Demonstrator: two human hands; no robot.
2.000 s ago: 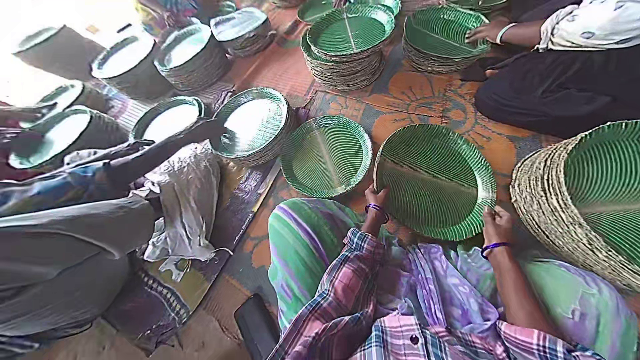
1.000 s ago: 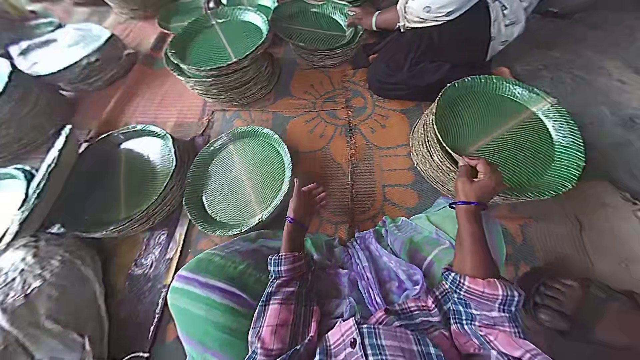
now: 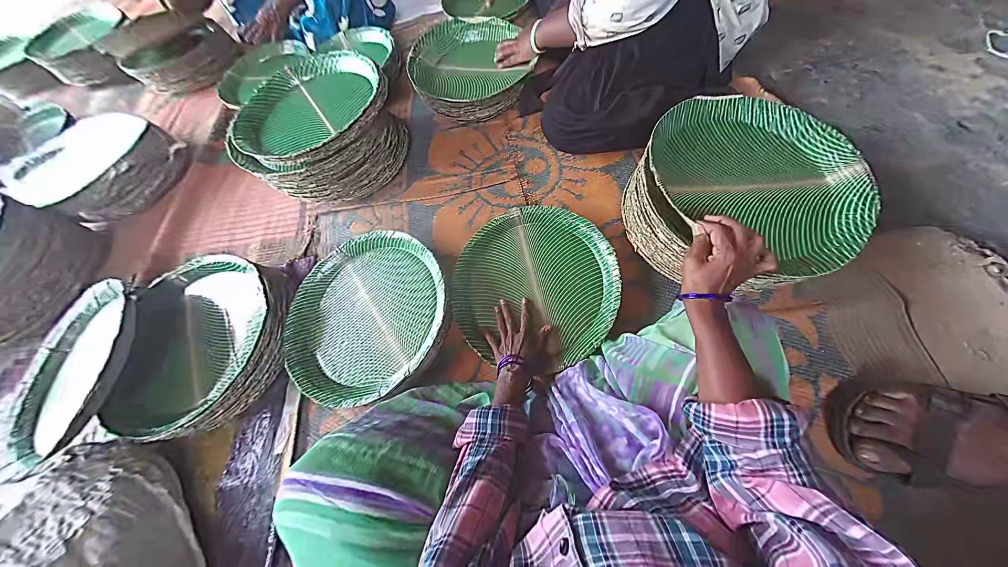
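A round green leaf-patterned plate lies on the mat in front of my lap, and my left hand rests on its near part with fingers spread. To the right, my right hand pinches the near left rim of the top green plate on a tall stack. That plate tilts up from the stack's rough brown edges. Another green plate lies just left of the one under my left hand.
Plate stacks stand at the far middle, farther back by a co-worker's hand, and at left. A co-worker's dark-clothed leg is beyond the patterned mat. A sandalled foot is at right.
A green plate now lies under my left hand, where the mat was bare one second ago. Two seconds ago both hands held a plate; since then my right hand has moved to the right stack.
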